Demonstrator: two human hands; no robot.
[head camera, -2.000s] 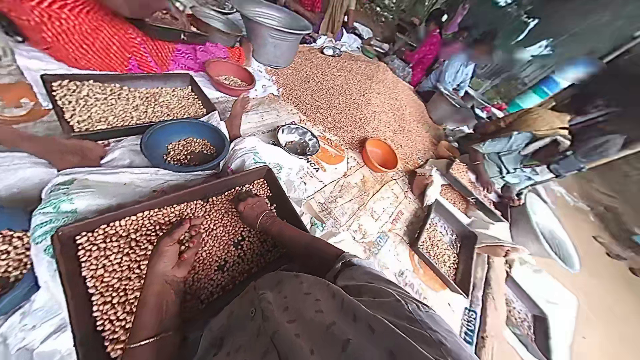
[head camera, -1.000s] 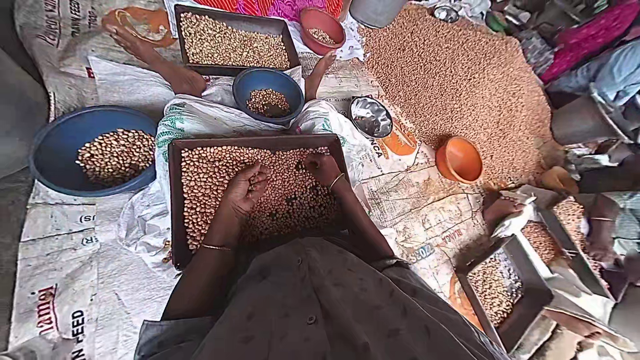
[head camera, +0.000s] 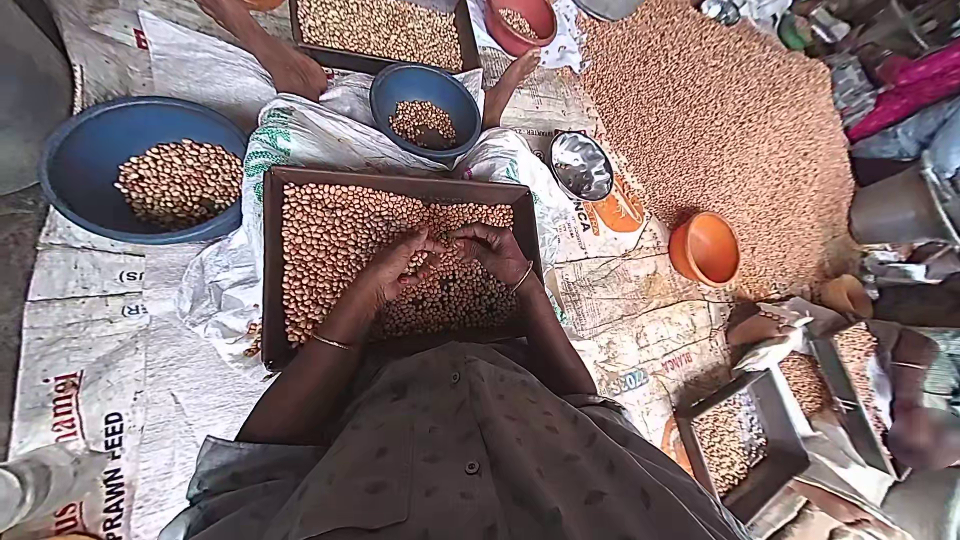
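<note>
A dark rectangular tray (head camera: 397, 180) lies in front of my body, spread with small round brown nuts or seeds (head camera: 322, 255). My left hand (head camera: 405, 262) is over the middle of the tray, palm turned inward, fingers curled; whether it holds any pieces is unclear. Close on its right, my right hand (head camera: 491, 251) has its thumb and fingertips low at the nuts; what lies between them is too small to tell. A blue bowl (head camera: 425, 75) with some nuts stands just beyond the tray. To the left, a larger blue basin (head camera: 82, 165) holds more nuts.
A big heap of nuts (head camera: 720, 127) spreads at the upper right, beside an orange bowl (head camera: 705, 249) and a metal bowl (head camera: 581, 165). Another person's feet (head camera: 296, 71) flank the blue bowl, near a second tray (head camera: 469, 37) and a red bowl (head camera: 553, 34). More trays (head camera: 787, 450) lie lower right.
The view has swung and shifted. My hands, apart over the tray earlier, are now close together near its middle.
</note>
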